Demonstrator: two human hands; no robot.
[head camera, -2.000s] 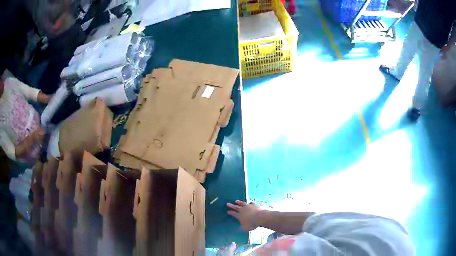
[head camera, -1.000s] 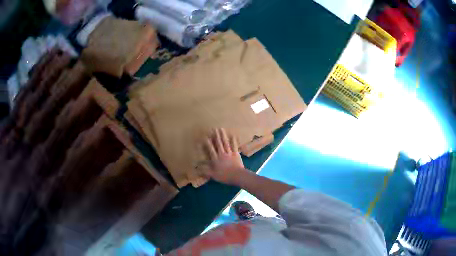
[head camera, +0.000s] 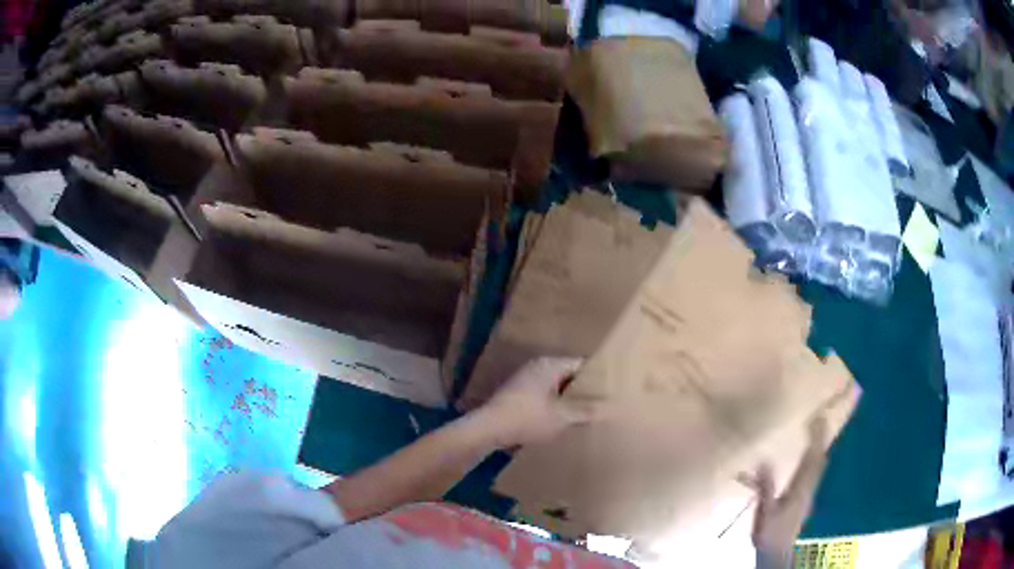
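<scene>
A flat brown carton blank (head camera: 695, 367) lies tilted over other flat blanks (head camera: 595, 261) on the dark green table (head camera: 890, 445). My left hand (head camera: 542, 402) grips its left edge, thumb and fingers around the board. My right hand (head camera: 775, 500) is at its lower right, blurred and partly hidden by the board's folded-up flap; it appears to hold that edge. Open brown boxes (head camera: 334, 272) with dark insides stand in tight rows to the left of the blanks.
A squat brown cardboard block (head camera: 650, 106) and white wrapped units (head camera: 817, 167) lie behind the blanks. White sheets (head camera: 973, 356) are at the right. Part of a yellow basket (head camera: 828, 552) shows at the bottom edge. Blue floor is at lower left.
The view has swung left over the box rows. My right hand has moved from the top of the blank to its edge. My left hand has come into view and taken hold of the blank, now tilted.
</scene>
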